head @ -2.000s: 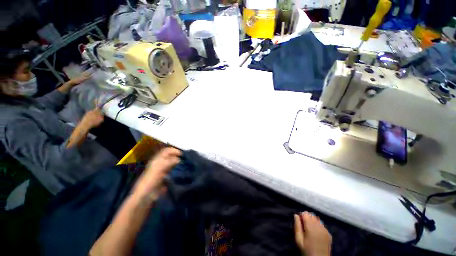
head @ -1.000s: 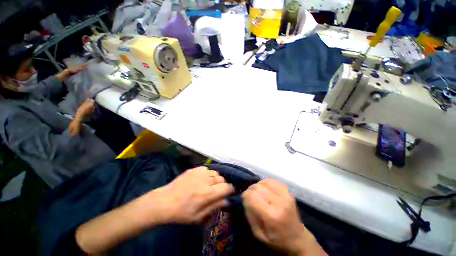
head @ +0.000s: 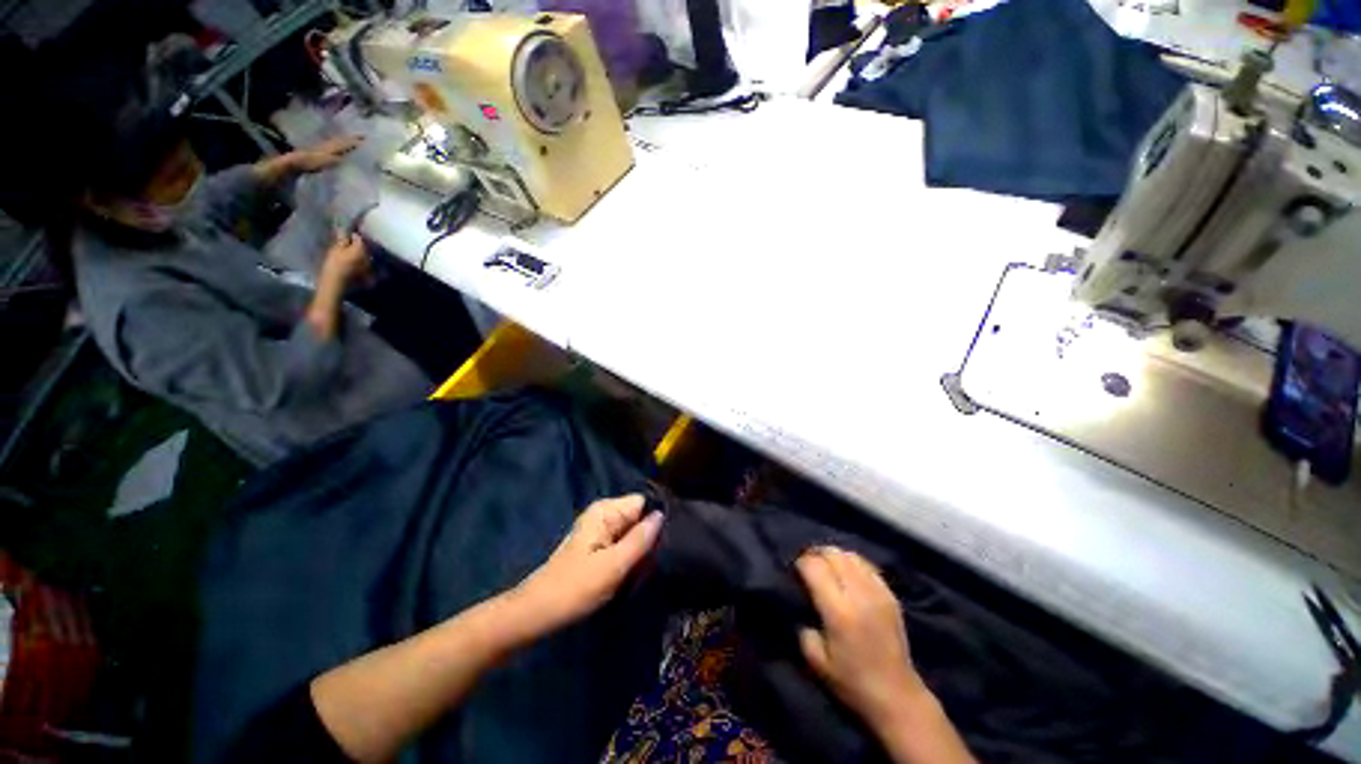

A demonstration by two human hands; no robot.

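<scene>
A dark garment lies over the lap and along the table's front edge. Its navy cloth (head: 403,508) spreads at the left with a slight sheen. Its black, wrinkled lining (head: 970,657) runs to the right, below the table edge. My left hand (head: 600,549) pinches the garment's edge where navy and black parts meet. My right hand (head: 854,620) grips the black cloth a little to the right, fingers curled over it. A stretch of black cloth runs between the two hands. Patterned clothing (head: 694,694) shows below them.
A white table (head: 806,314) runs ahead. The near sewing machine (head: 1209,209) stands right, with a smartphone (head: 1313,400) under its arm and black snips (head: 1328,627) nearby. A person (head: 224,299) works beside another machine (head: 552,112) at left. Yellow bin (head: 515,358) is under the table.
The view has turned down and left. My hands, close together one second ago, are now apart, with black cloth stretched between them. My right hand has moved right along the cloth.
</scene>
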